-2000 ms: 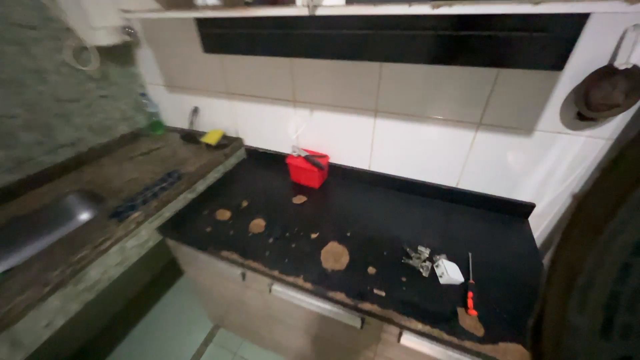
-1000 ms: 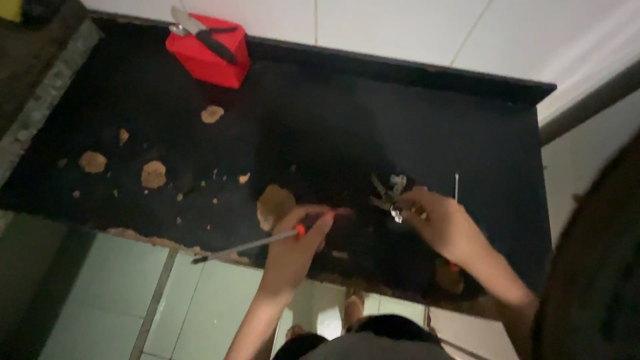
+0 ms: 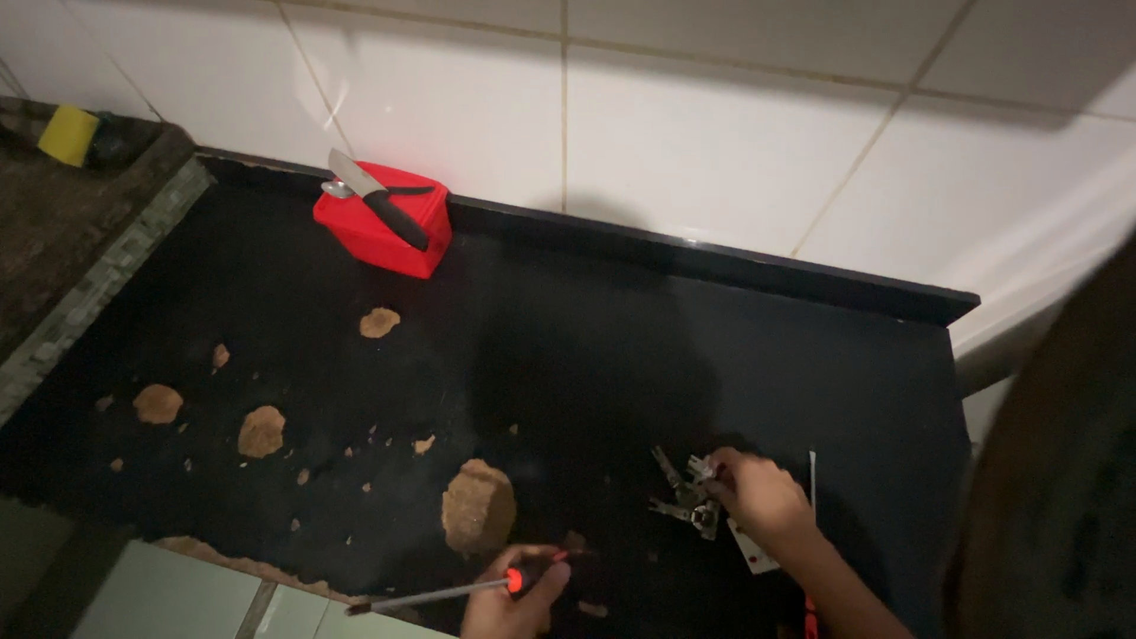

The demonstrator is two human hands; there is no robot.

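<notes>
At the bottom centre, my left hand point(image 3: 515, 595) is closed around the handle of a screwdriver point(image 3: 444, 593), its long shaft pointing left over the counter's front edge. To the right, my right hand point(image 3: 765, 501) has its fingers on a small pile of metal hinges point(image 3: 688, 497) lying on the black countertop point(image 3: 577, 355); whether it grips one is unclear. A white piece with red spots point(image 3: 753, 548) lies partly under my right wrist. A second screwdriver point(image 3: 812, 479) lies beyond that forearm, which covers its middle.
A red plastic container point(image 3: 390, 240) stands by the tiled wall with a knife point(image 3: 382, 200) and a spoon point(image 3: 337, 189) on top. Chipped brown patches point(image 3: 479, 506) mark the counter. A yellow sponge point(image 3: 68, 135) sits far left. A large dark object point(image 3: 1056, 461) blocks the right side.
Both hands have come into view since the oldest frame. The left holds the screwdriver as it did one second ago; the right remains at the metal parts. The view has shifted.
</notes>
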